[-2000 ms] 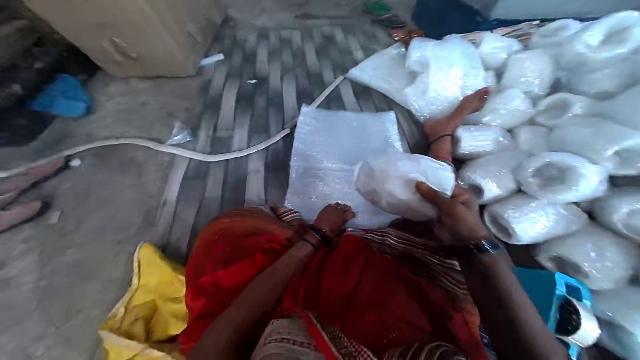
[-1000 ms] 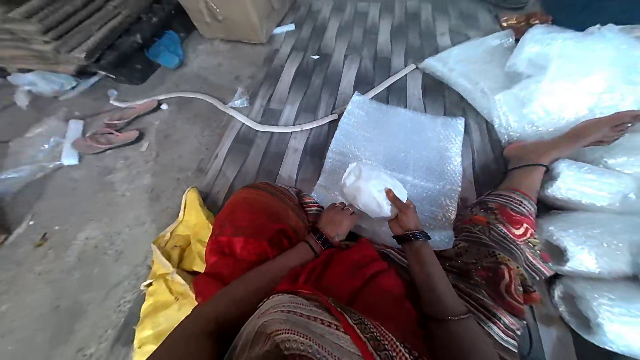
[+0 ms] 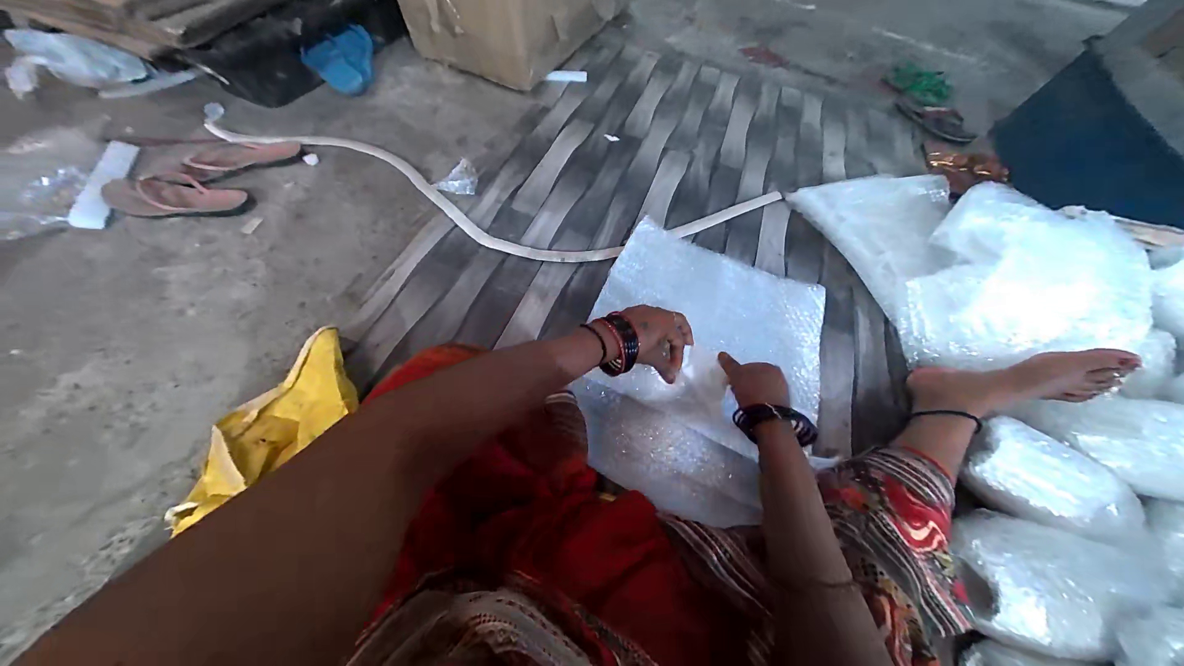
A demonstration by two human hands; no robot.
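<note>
A sheet of bubble wrap [image 3: 740,305] lies over the striped mat in front of my lap. On it rests a white wrapped object [image 3: 698,379], partly covered by my hands; its exact shape cannot be told. My left hand [image 3: 659,342] is at its left side with fingers curled, touching its edge. At its right side is my right hand [image 3: 754,381], thumb and fingers bent against the white wrapping. The near part of the bubble wrap [image 3: 661,453] reaches up to the red cloth over my lap.
Wrapped bundles [image 3: 1054,472] and bubble wrap sheets [image 3: 1027,287] lie at the right by my bare foot. A pale strip [image 3: 462,222] crosses the striped mat [image 3: 647,129]. At the left are a yellow sack [image 3: 287,416] and sandals [image 3: 176,196]; a cardboard box [image 3: 509,37] stands beyond.
The white object was held up in my right hand two seconds ago; now it is low on the bubble wrap between both hands. My left hand has come up from the sheet's near edge.
</note>
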